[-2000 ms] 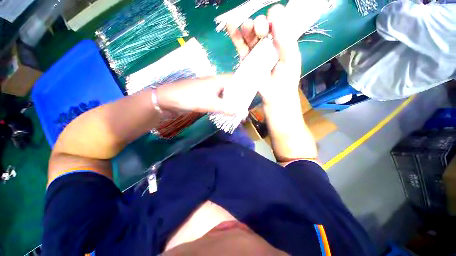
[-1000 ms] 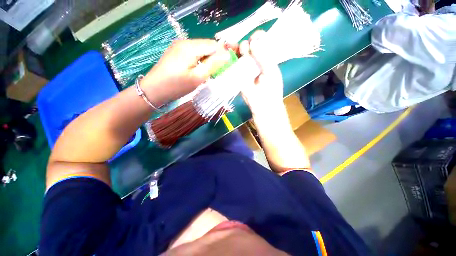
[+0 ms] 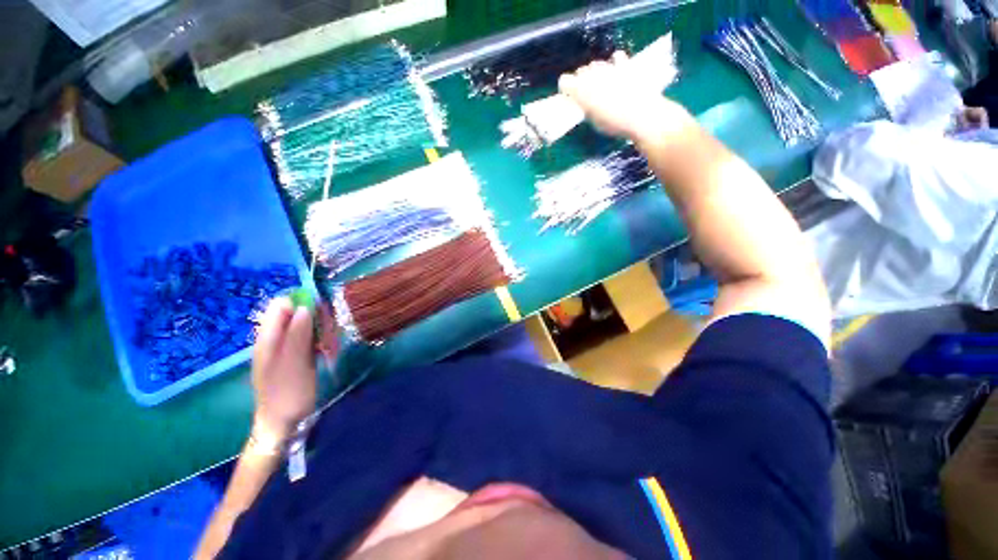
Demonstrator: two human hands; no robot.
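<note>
My right hand (image 3: 615, 96) is closed around a white wire bundle (image 3: 549, 118) at the upper middle of the bench. My left hand (image 3: 287, 356) is at the front right edge of the blue tray (image 3: 188, 181), with a small green piece (image 3: 301, 296) in its fingers. A thin white wire stands up near those fingers; whether they hold it I cannot tell. Dark-blue connector housings (image 3: 186, 317) are heaped in the tray. Brown wires (image 3: 421, 287) lie right of my left hand, with purple-tinged wires (image 3: 383, 232) and green wires (image 3: 361, 131) behind them.
A white-and-black wire bundle (image 3: 591, 191) lies below my right hand. Black wires (image 3: 542, 63) lie behind it, and more pale wires (image 3: 772, 88) farther right. A person in white sleeves (image 3: 919, 208) is at the right. An open cardboard box (image 3: 613, 345) is below the bench edge.
My hands have separated. My left hand, with the green piece, has moved down left to the tray. My right hand has moved up with white wires. The white-and-black bundle now lies on the bench.
</note>
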